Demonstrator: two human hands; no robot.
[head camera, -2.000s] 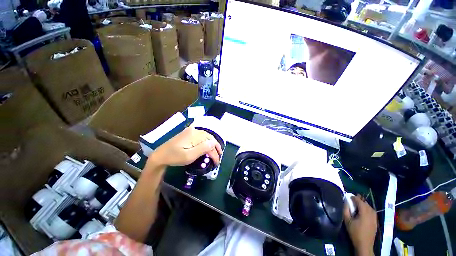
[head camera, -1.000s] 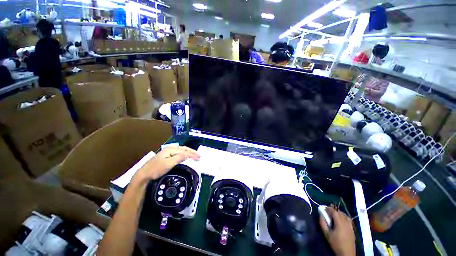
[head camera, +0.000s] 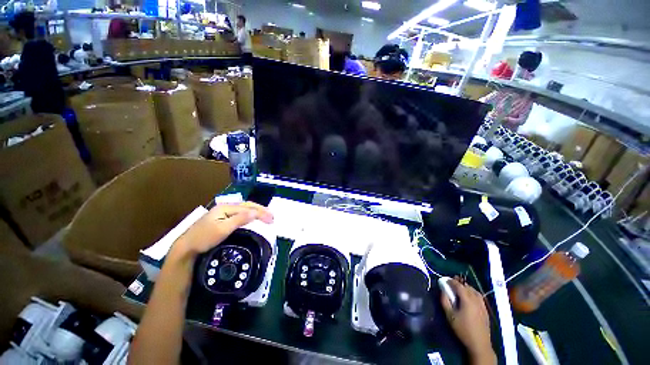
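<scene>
Three PTZ dome cameras stand in a row on the green bench. The left camera (head camera: 231, 269) and the middle camera (head camera: 315, 278) show a black face with a centre lens and pale dots, each with a purple-pink tag below. The right camera (head camera: 400, 299) shows a glossy black ball. My left hand (head camera: 227, 222) rests on top of the left camera, fingers together, gripping nothing. My right hand (head camera: 465, 308) is on the white computer mouse (head camera: 449, 291). The monitor (head camera: 363, 132) behind them is dark.
An open carton (head camera: 142, 207) stands left of the bench; more cameras (head camera: 68, 335) lie in a carton at lower left. A can (head camera: 240, 157) stands left of the monitor. A black bag (head camera: 485, 222) and an orange bottle (head camera: 547, 279) are at right. People are in the background.
The monitor has gone from a bright picture to dark. The view has tilted up. My left hand has moved from the left camera's face to its top, and that face now points outward.
</scene>
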